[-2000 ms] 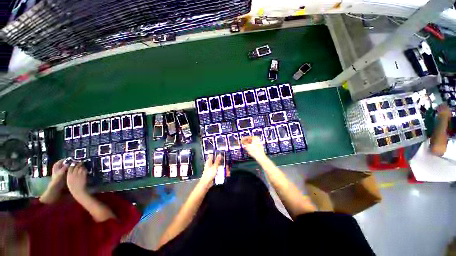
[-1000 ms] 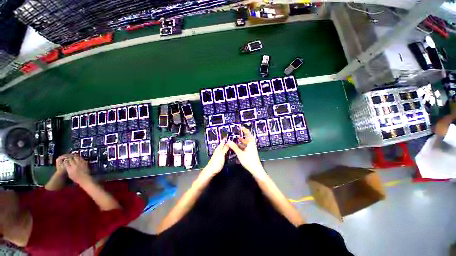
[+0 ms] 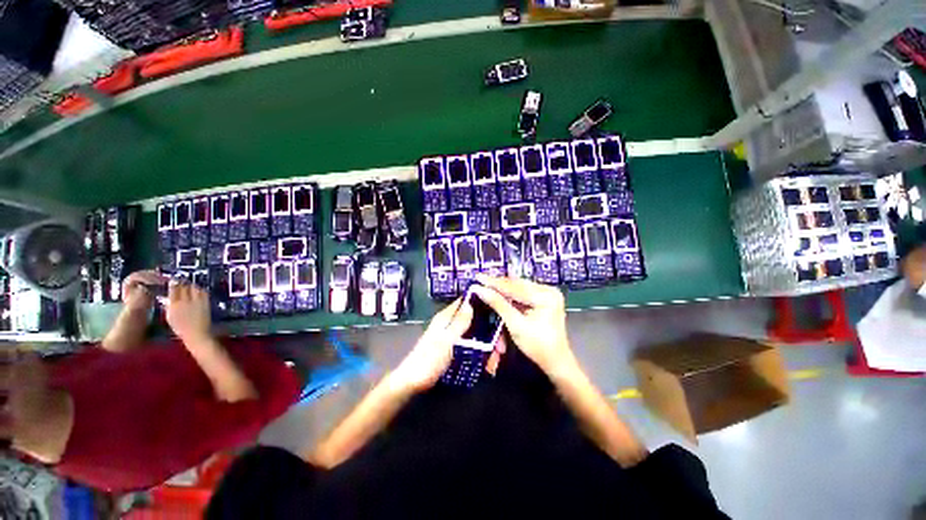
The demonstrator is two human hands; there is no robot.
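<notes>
A dark keypad mobile phone point(image 3: 471, 350), with a pale-rimmed screen window and number keys, is held in front of my body near the bench's front edge. My left hand point(image 3: 443, 343) is shut on its left side. My right hand point(image 3: 535, 323) is at its upper right, with fingertips touching the top end. Whether the right fingers also hold a small part cannot be seen. Front housings with keypads point(image 3: 508, 184) lie in tight rows on the green bench just beyond my hands.
Silver-edged phones point(image 3: 368, 287) lie in a group left of the rows. More housings point(image 3: 239, 203) lie before a worker in red point(image 3: 152, 406). Single phones point(image 3: 590, 118) rest on the green belt point(image 3: 305, 122). A parts tray point(image 3: 824, 232) stands at right, a cardboard box point(image 3: 711, 381) on the floor.
The phone in my hands now shows its face and is nearer my body. My hands have come down and back from the rows. The camera view has shifted slightly.
</notes>
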